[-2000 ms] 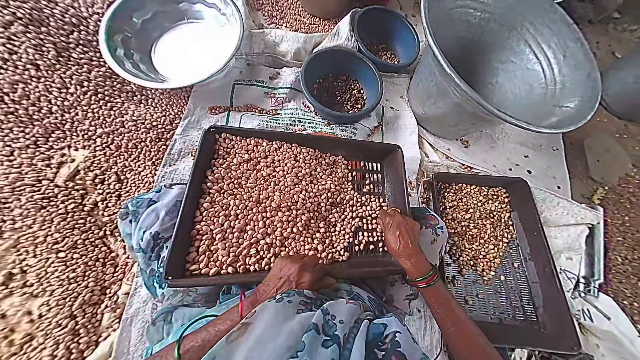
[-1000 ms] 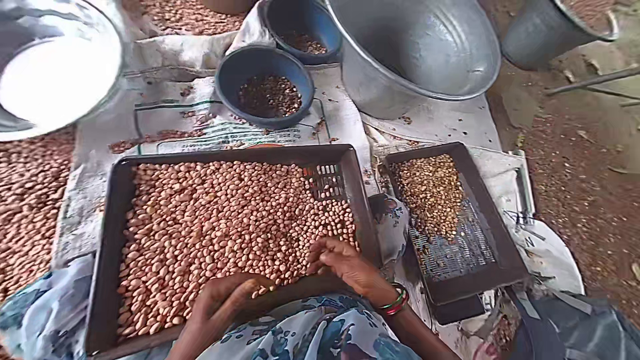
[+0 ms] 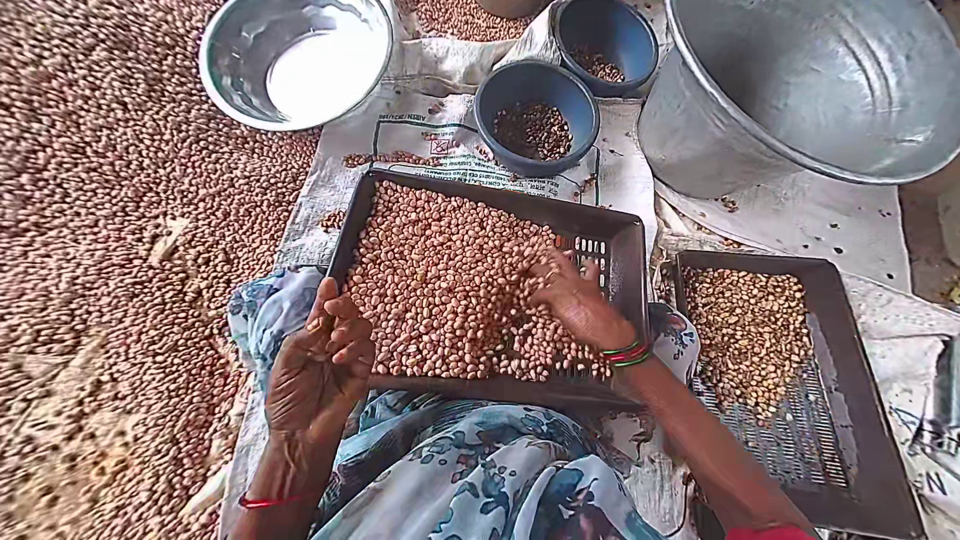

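Note:
A dark slotted plastic tray (image 3: pixel 517 390) lies across my lap, heaped with pinkish-brown nuts or beans (image 3: pixel 435 277). My right hand (image 3: pixel 577 300) is in the pile near its right side, fingers spread and slightly blurred; bare slots show beside it. At the tray's left front corner my left hand (image 3: pixel 322 360) is raised, palm up and fingers curled; whether something small lies between its fingertips is unclear. To the right, a second dark slotted tray (image 3: pixel 862 375) carries smaller yellowish-brown pieces (image 3: pixel 750 330).
Two blue bowls (image 3: pixel 487 135) (image 3: pixel 645 37) with dark bits stand beyond the tray on printed woven sacks (image 3: pixel 300 232). A shiny metal basin (image 3: pixel 217 82) is at the upper left, a large metal tub (image 3: pixel 675 142) at the upper right. Nuts or beans (image 3: pixel 150 135) cover the ground to the left.
My left hand has moved from the tray's front edge to its left corner and turned palm up. My right hand has moved from the front of the pile farther into it.

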